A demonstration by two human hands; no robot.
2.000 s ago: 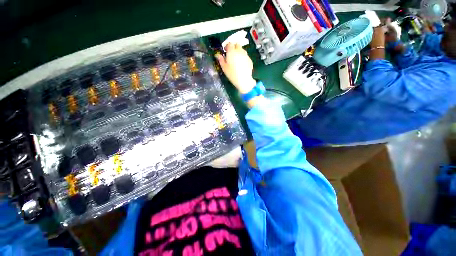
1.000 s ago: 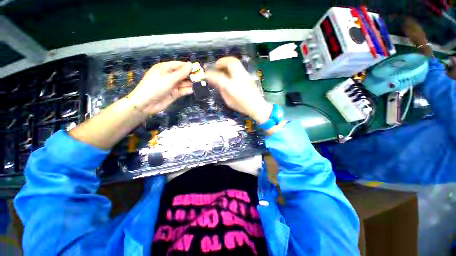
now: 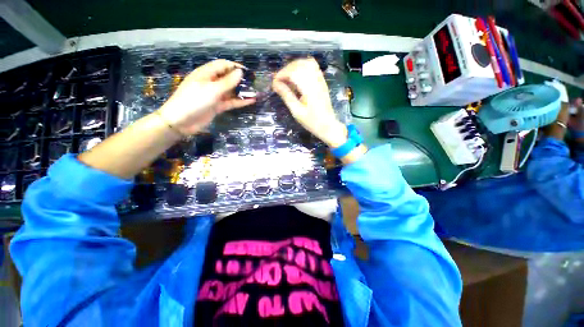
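My left hand (image 3: 203, 96) is over the clear blister tray (image 3: 240, 207), its fingers around a small dark module (image 3: 244, 88) with a bright glint. My right hand (image 3: 308, 96) is just right of it, thumb and forefinger brought together. The hands are apart. Whether the right fingertips pinch something thin is too blurred to tell. The tray holds rows of black squares, some with orange tails (image 3: 176, 169).
A black blister tray (image 3: 120, 83) lies on the left. Right of the clear tray are a white scrap (image 3: 381, 65), a black plug (image 3: 389, 128), a power supply (image 3: 448, 60), a power strip (image 3: 458, 135) and a teal fan (image 3: 524, 105). A person's blue sleeve (image 3: 554, 166) is far right.
My left hand came in from out of clear view and holds a module over the tray. My right hand left the white scrap, met the module, and has since drawn slightly apart from it.
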